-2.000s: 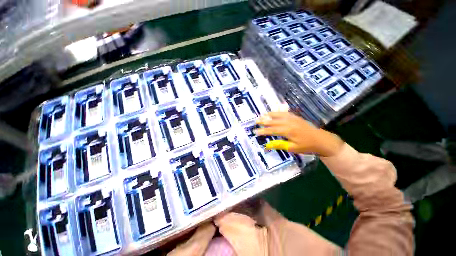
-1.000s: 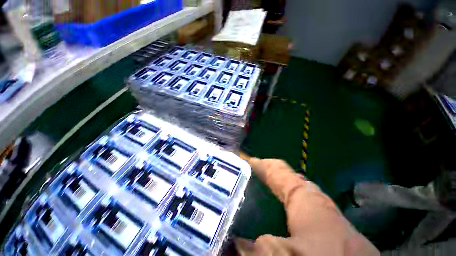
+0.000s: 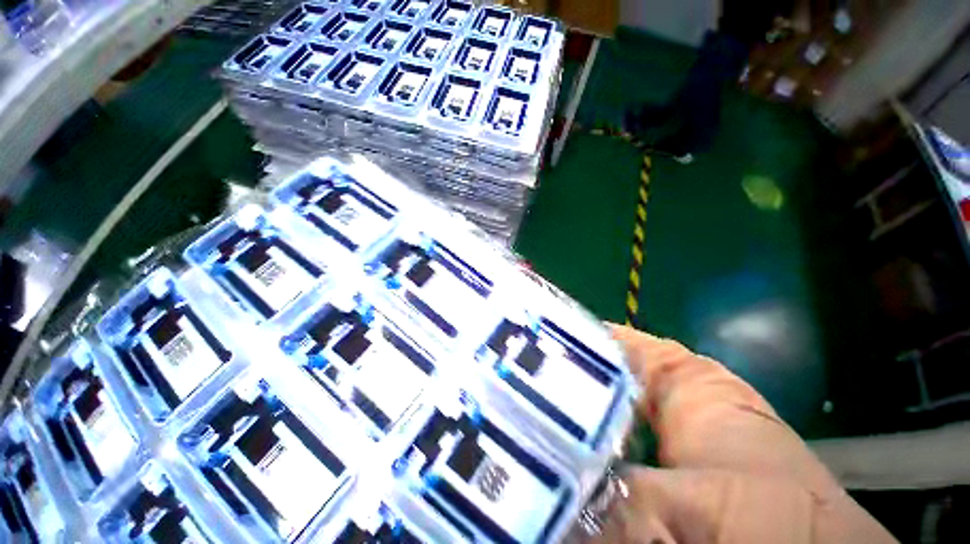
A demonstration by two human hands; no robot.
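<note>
A clear bluish blister tray (image 3: 351,271) fills the lower left, cut off by the picture's edge. Its pockets hold display modules (image 3: 362,367) with black flex parts and pale code labels facing up. My right hand (image 3: 644,356) is at the tray's right edge and holds it. Its fingers are hidden behind and under the rim, and the sleeve comes in from the lower right. My left hand is not in view.
A tall stack of loaded trays (image 3: 394,149) stands just beyond the held tray. A pale rail (image 3: 96,90) curves along the upper left. Green floor with yellow-black tape (image 3: 639,234) lies to the right. A dark leg-like shape and blurred cartons show at the upper right.
The view has swung right and down. The tray in front looks closer and tilted, and overlaps the stack's lower front. My right hand has gone from resting over the modules to the tray's right edge.
</note>
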